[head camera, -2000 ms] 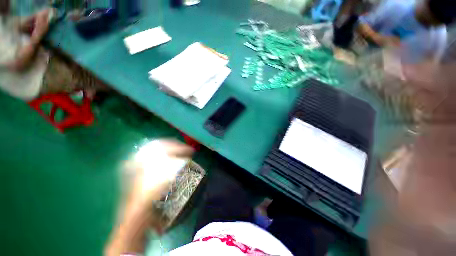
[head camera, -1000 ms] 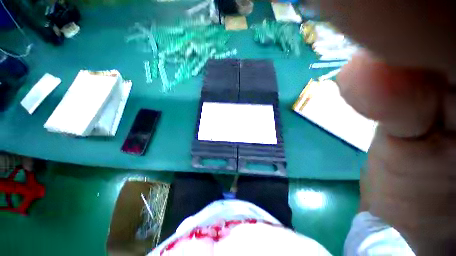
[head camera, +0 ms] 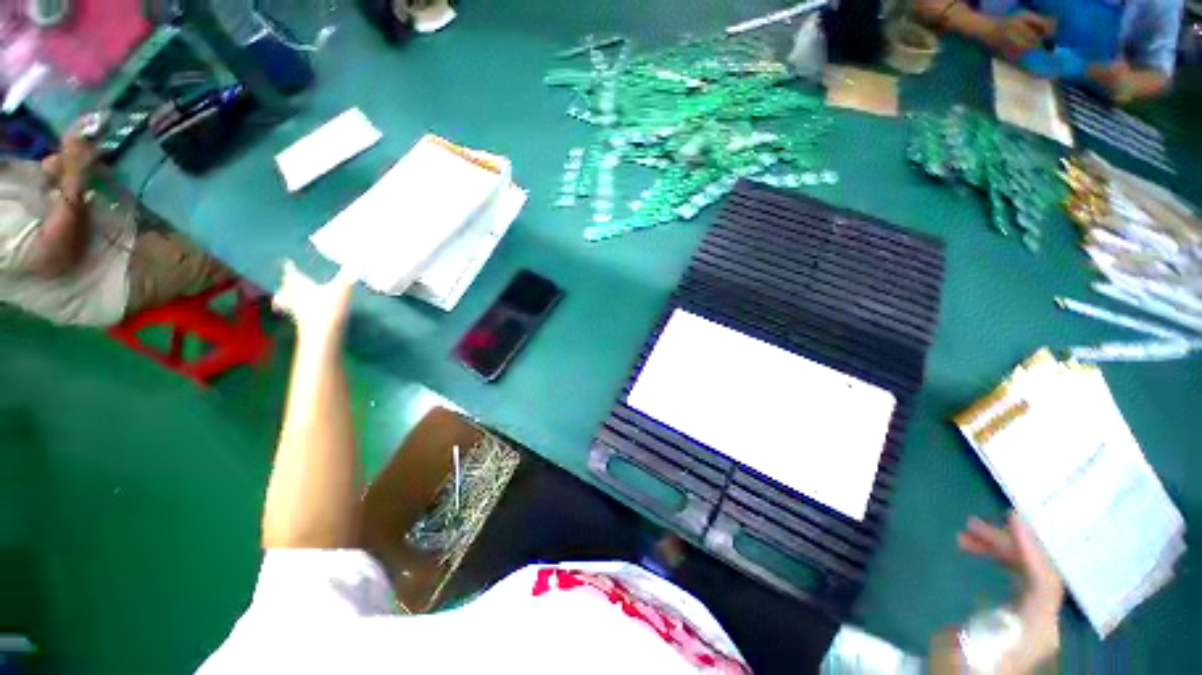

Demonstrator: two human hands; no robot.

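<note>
A white panel lies on the black ribbed base. My left hand is at the near left corner of the left stack of white panels; white coverings show on its fingers, and whether it grips a panel cannot be told. My right hand is beside the near left edge of the right panel stack, its fingers apart and holding nothing visible. The right stack is fanned, with an orange-brown strip at its far end.
A smartphone lies between the left stack and the base. Green strips lie beyond the base, white-and-tan strips at far right. A scrap box is below the table edge. A person's hands show at top right, a red stool at left.
The view has swung. My left hand, out of view one second ago, now reaches to the left stack. My right hand, large and close before, is now lower beside the right stack.
</note>
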